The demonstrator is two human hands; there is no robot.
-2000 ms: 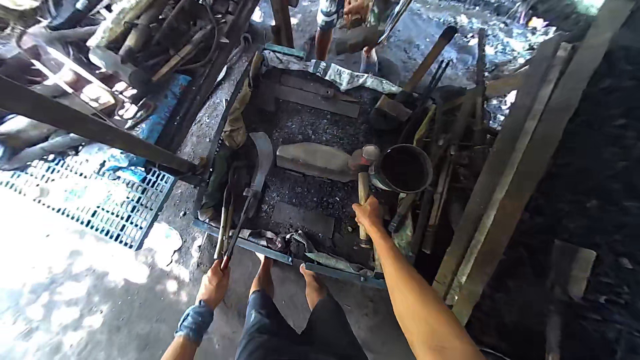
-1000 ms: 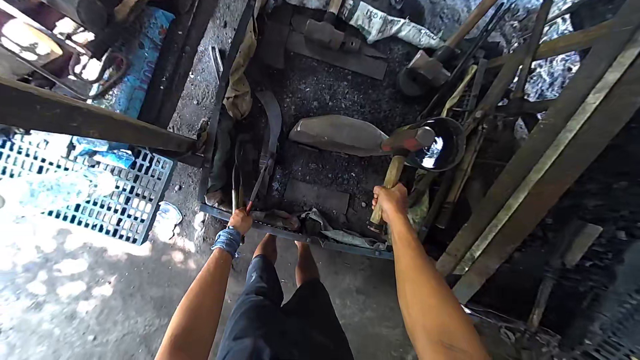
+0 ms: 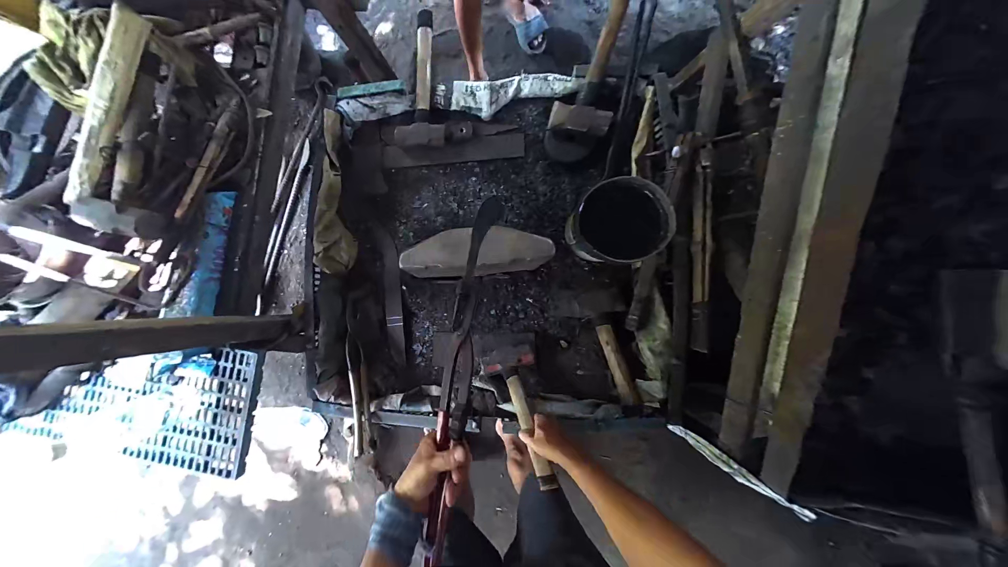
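My left hand (image 3: 435,470) is closed around the red handles of long metal tongs (image 3: 457,378). The tongs' far end meets a dark curved blade (image 3: 478,236), which lies across a pale, boat-shaped anvil block (image 3: 512,250). My right hand (image 3: 547,441) grips the wooden handle of a hammer (image 3: 508,362), whose reddish head is low over a flat plate near the pit's front edge. Right of the anvil stands a round bucket (image 3: 622,219) with dark contents. A second curved blade (image 3: 391,295) lies left of the tongs.
A sledgehammer (image 3: 579,122) and another hammer (image 3: 429,134) rest at the pit's far side, where another person's bare leg (image 3: 469,39) shows. A wooden beam (image 3: 150,339) juts in from the left above a blue plastic crate (image 3: 197,417). Long timbers (image 3: 795,236) flank the right.
The tongs in my left hand have come from the pit's left side to the middle, with a blade now across the anvil. The hammer head has moved from beside the bucket toward the front edge.
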